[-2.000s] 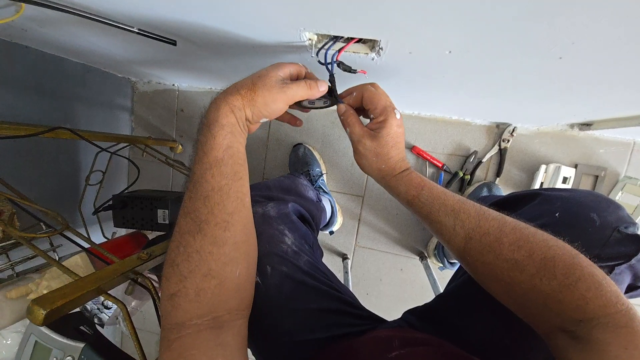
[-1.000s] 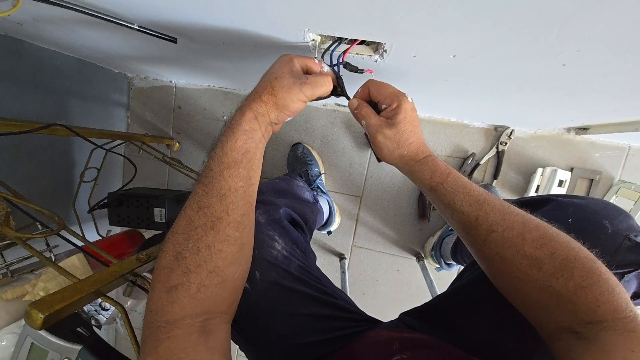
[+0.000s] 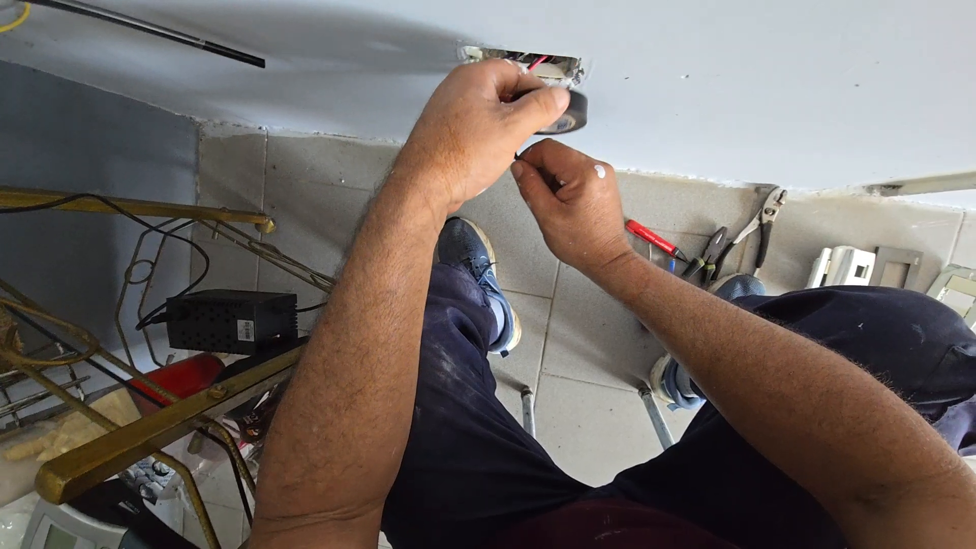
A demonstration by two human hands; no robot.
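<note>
My left hand (image 3: 488, 126) grips a roll of black electrical tape (image 3: 568, 114) between thumb and fingers, just below the rectangular opening of a wall box (image 3: 560, 65). A red wire (image 3: 538, 61) shows inside that opening; my left hand hides most of the other wires. Lower and to the right, my right hand (image 3: 572, 194) pinches a small dark end between thumb and index finger. Whether that end is tape or wire cannot be told. White smears mark the right knuckles.
On the tiled floor at right lie a red marker-like tool (image 3: 652, 236), green-handled pliers (image 3: 711, 255), larger pliers (image 3: 762, 229) and switch plates (image 3: 842, 267). A brass-coloured metal frame (image 3: 175, 423) and a black power unit (image 3: 232, 320) stand at left. Stool legs show between my feet.
The tape roll, largely hidden a second ago, now shows at the wall opening in my left hand. My left hand has moved up over the wires, and my right hand sits below it.
</note>
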